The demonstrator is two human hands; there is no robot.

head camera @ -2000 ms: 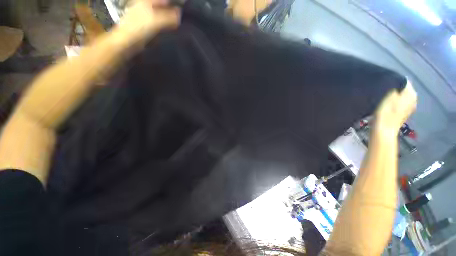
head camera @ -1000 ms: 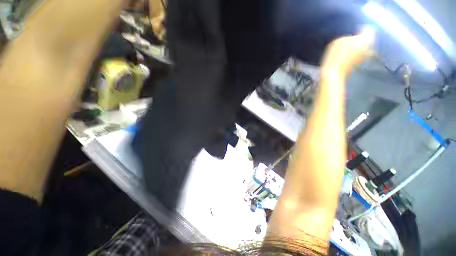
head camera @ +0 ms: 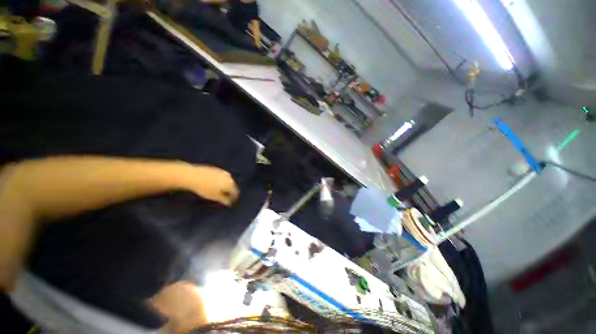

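The black cloth (head camera: 124, 124) is spread over the left half of the view, up to the sewing machine (head camera: 327, 271). My left hand (head camera: 217, 185) lies over the cloth, above and left of the machine's needle end. Its fingers look curled, but blur hides whether they grip the cloth. My right hand (head camera: 180, 305) is low in the view beside the bright needle area, blurred and partly cut off. Its fingers cannot be made out. The presser foot and needle are lost in glare.
A long white table (head camera: 294, 127) runs behind the machine. A rack with goods (head camera: 336, 72) stands beyond it. Thread cones (head camera: 446, 210) and pale blue sheets (head camera: 376, 210) are right of centre. Part of a person (head camera: 243, 14) shows at the top.
The black cloth has come down from its raised position and now lies low at the left. Both hands have lowered, the right one to the needle end. The view has turned, showing more of the machine.
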